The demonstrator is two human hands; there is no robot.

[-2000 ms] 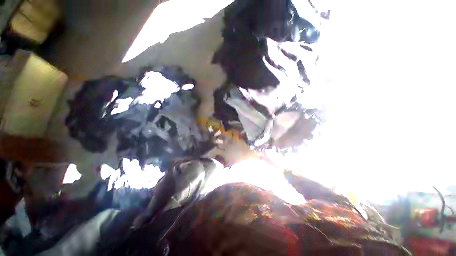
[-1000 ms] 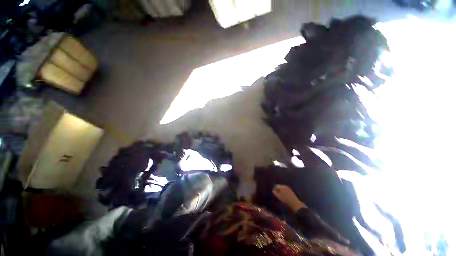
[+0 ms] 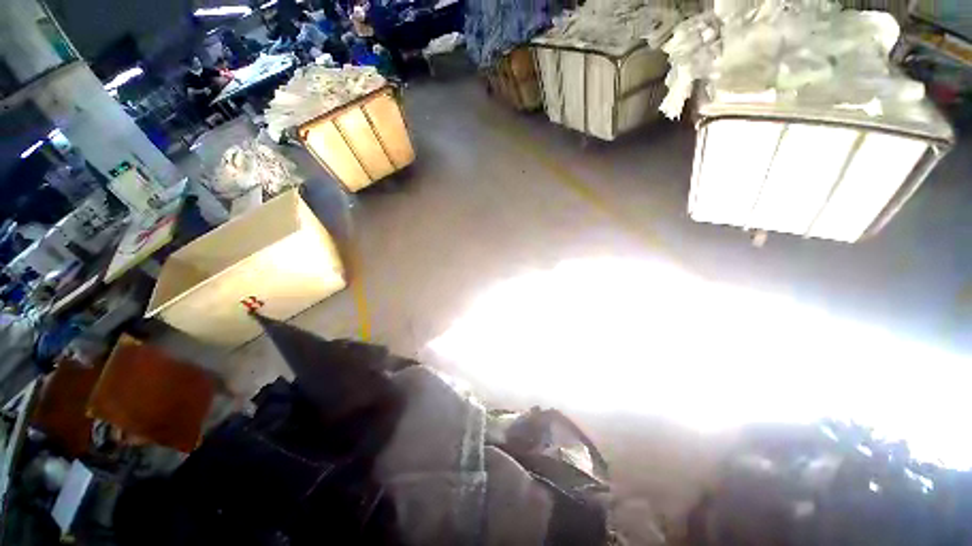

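Note:
A bundle of dark and grey denim garments [image 3: 437,448] fills the lower middle of the view, close to the camera. One pointed dark flap of it rises towards the cream bin [image 3: 256,277]; a pale seam runs down the grey part. More dark cloth [image 3: 810,485] lies at the lower right, blurred and partly washed out by glare. Neither my left hand nor my right hand can be made out; whether they are behind the cloth or outside the picture is not clear.
Wheeled carts heaped with pale cloth stand beyond: one [image 3: 357,139] at upper left, one [image 3: 581,91] at top middle, one [image 3: 810,171] at upper right. Orange-brown boards [image 3: 155,395] are at lower left. Glare covers the floor at right. A person sits far back left.
The view has swung up and outward, showing more aisle and carts. The grey and dark bundle is now large and near. The bare hand seen at lower right a second ago no longer shows.

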